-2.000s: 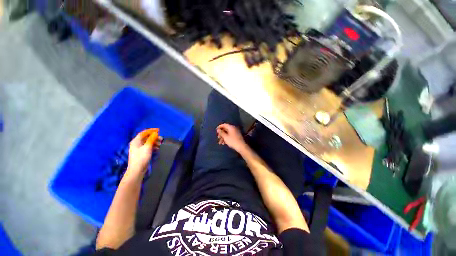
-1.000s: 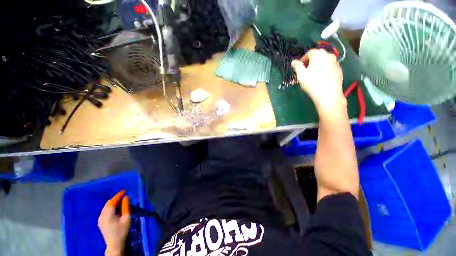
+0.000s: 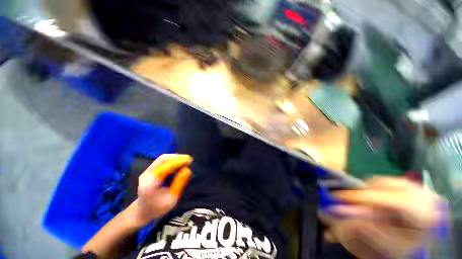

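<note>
My left hand (image 3: 161, 184), with bright orange finger cots on its fingers, is over my lap beside the blue bin (image 3: 83, 177). Its fingers are curled and close together; blur hides whether anything small is between them. My right hand (image 3: 385, 202) is a strong blur at the lower right, below the bench edge; whether it holds anything cannot be told. Dark cables (image 3: 109, 195) lie in the bin. A black cable heap (image 3: 152, 23) lies at the back of the bench.
The worn brown cardboard (image 3: 202, 83) covers the bench, with a pale green panel (image 3: 334, 103) on it. A dark round fan grille (image 3: 259, 56) stands behind. The green mat (image 3: 367, 157) is at right. The bench edge (image 3: 223, 120) runs diagonally in front of me.
The view has swung so the bench slants again. My right hand has left the cables on the green mat and is below the bench edge. My left hand has moved from over the bin to my lap.
</note>
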